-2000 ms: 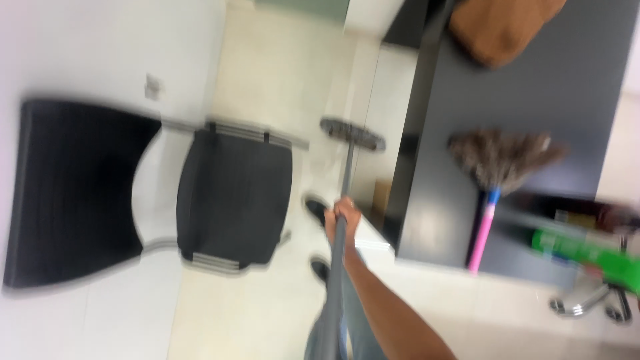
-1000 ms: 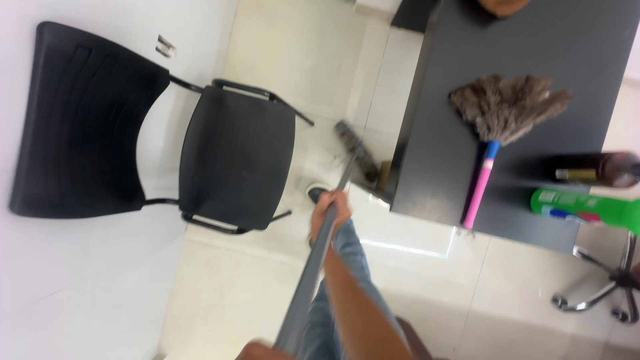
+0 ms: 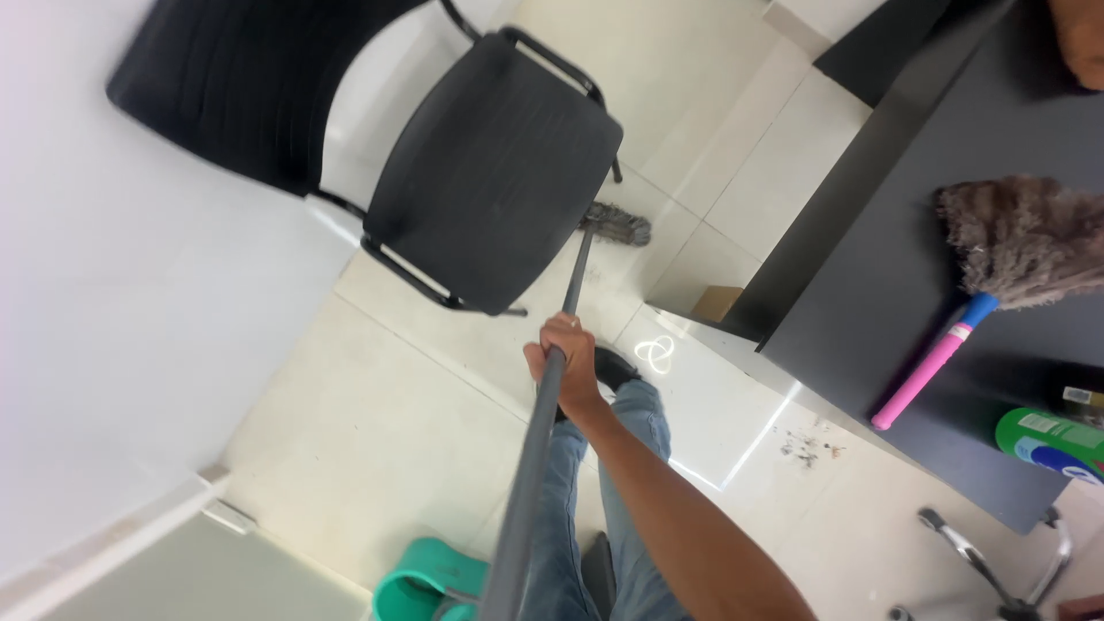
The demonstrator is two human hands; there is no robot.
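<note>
A long grey pole (image 3: 530, 457) runs up the middle of the view to a grey, shaggy floor mop or brush head (image 3: 618, 223). That head rests on the tiled floor beside the chair seat's right edge, with part of it hidden under the seat. My right hand (image 3: 565, 358) is closed around the pole, thumb on the left side, below the head and above my feet. The pole's near end leaves the view at the bottom. My left hand is out of view. Dark bits of dirt (image 3: 806, 444) lie on the floor right of my legs.
A black chair (image 3: 496, 172) stands by the white wall at left. On the dark desk (image 3: 880, 250) at right lie a feather-type duster (image 3: 923, 375) and a green bottle (image 3: 1052, 444). A teal bucket (image 3: 427, 573) is at bottom, a wheeled chair base (image 3: 983, 561) at lower right.
The mop or brush head has moved to the chair seat's edge; one second ago it was near the desk. A hand seen at the bottom edge then is out of view. The view has turned.
</note>
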